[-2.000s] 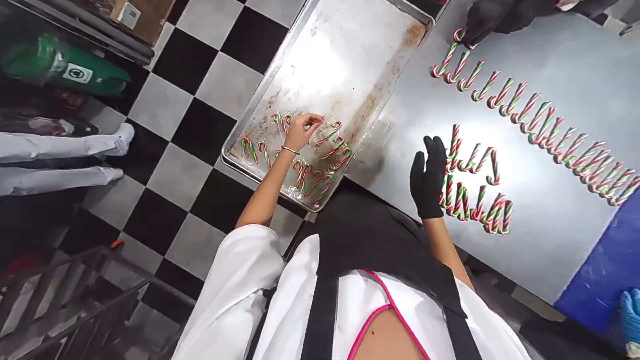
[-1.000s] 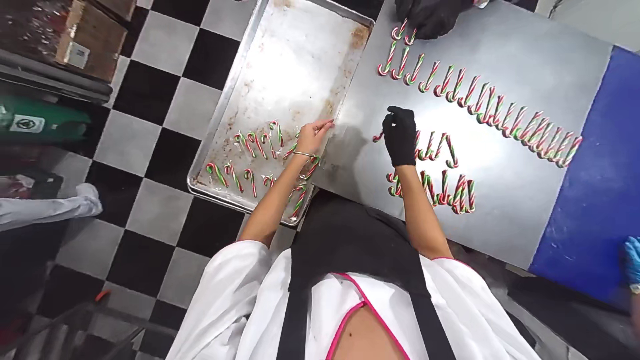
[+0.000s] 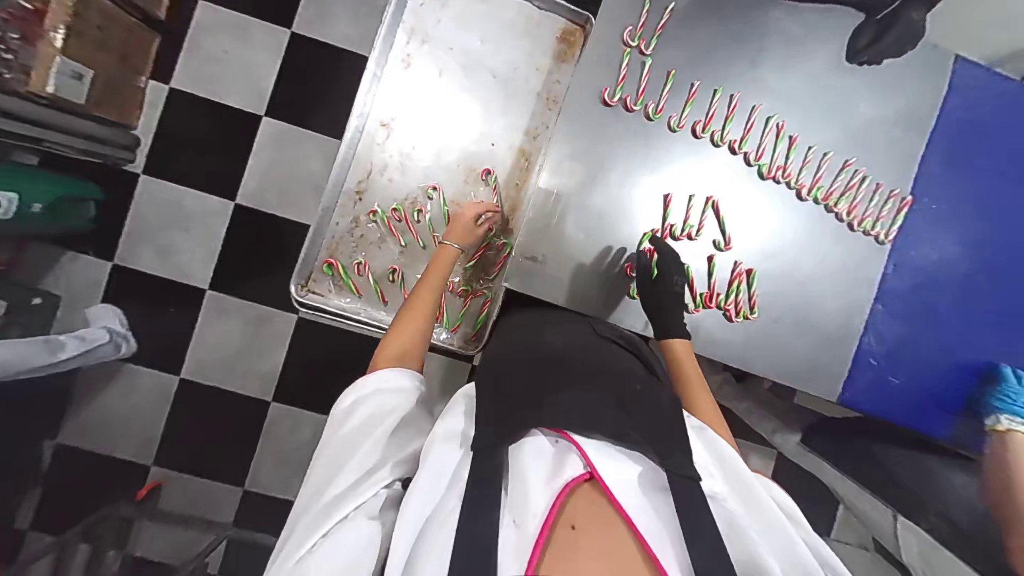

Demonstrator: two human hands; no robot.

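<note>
My left hand [image 3: 472, 226], bare with a bracelet at the wrist, is over the metal sheet tray [image 3: 340, 172], its fingers pinched on a wrapped candy cane [image 3: 492, 186]. Several more wrapped candy canes [image 3: 370, 282] lie in rows in the tray's lower part. My right hand [image 3: 664, 280], in a black glove, rests over candy canes on the metal table [image 3: 560, 264]; its palm side is hidden, so its hold cannot be told. Beside it lie short rows of candy canes [image 3: 724, 224]. A long slanting row of candy canes [image 3: 728, 120] crosses the upper table.
A co-worker's black-gloved hand [image 3: 884, 36] is at the table's top edge. Another person's blue-gloved hand [image 3: 1004, 392] touches the blue surface [image 3: 920, 320] at right. A cardboard box [image 3: 104, 60] and a green container [image 3: 48, 200] stand at left, near a person's shoe [image 3: 112, 330].
My left hand has moved from the tray's right edge back over the candy canes. My right hand has moved down to the lower group on the table. The co-worker's black glove has moved right, off the long row.
</note>
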